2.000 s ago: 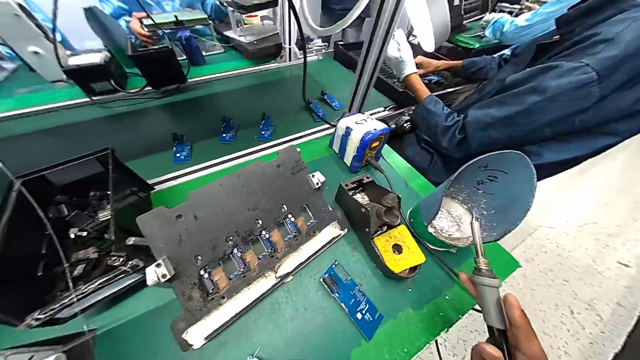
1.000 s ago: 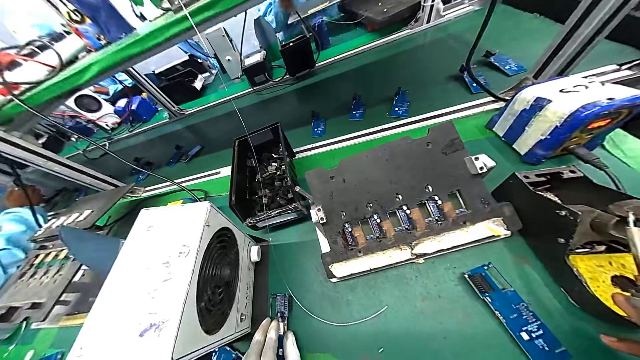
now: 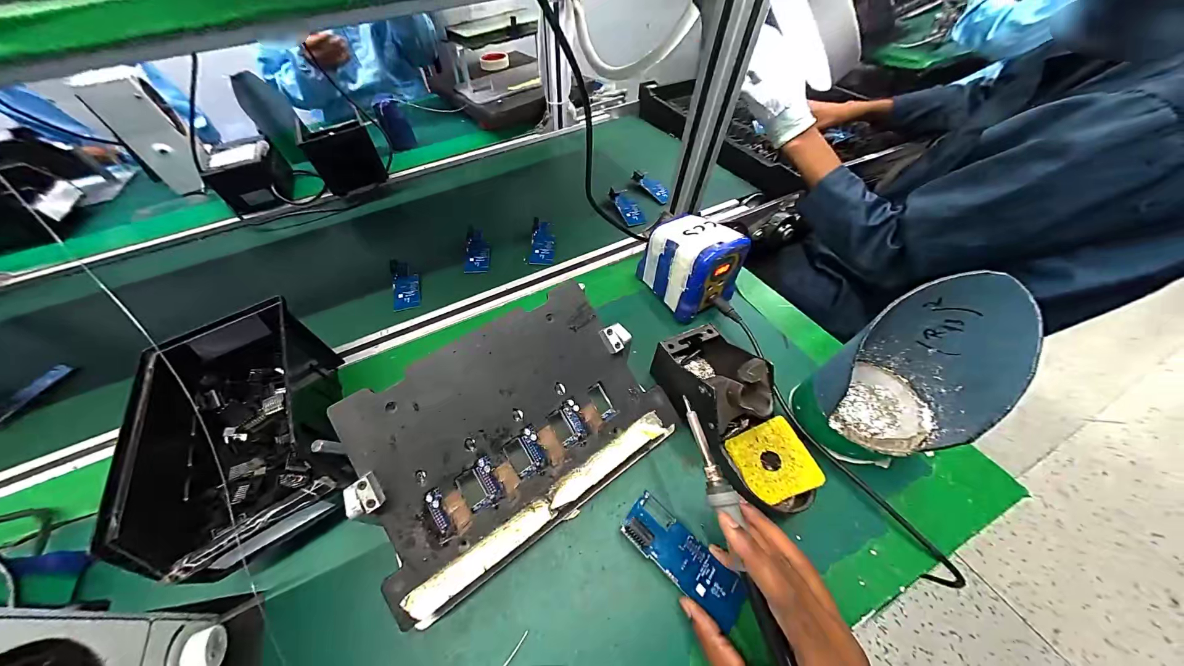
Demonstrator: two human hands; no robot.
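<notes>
My right hand (image 3: 782, 592) grips a soldering iron (image 3: 726, 499), its metal tip pointing up and left beside the iron stand (image 3: 717, 379). Under and beside the fingers lies a blue circuit board (image 3: 684, 560) on the green mat. The stand holds a yellow sponge (image 3: 775, 467). Left of the board, a black fixture plate (image 3: 490, 370) carries several small blue boards (image 3: 527, 451) in a row, with a whitish strip along its near edge. My left hand is out of view.
A black bin (image 3: 139, 462) of small parts stands left, a fan unit (image 3: 111, 638) at lower left. Behind the fixture are a blue soldering station (image 3: 694, 264) and several boards (image 3: 476, 252). A solder-splashed container (image 3: 883, 407) stands right; a co-worker's sleeve (image 3: 999, 185) is beyond.
The view has swung left and back right. The iron is lower, from beside the splashed container to between the board and stand. My left hand, in view one second ago at a small board, is out of view.
</notes>
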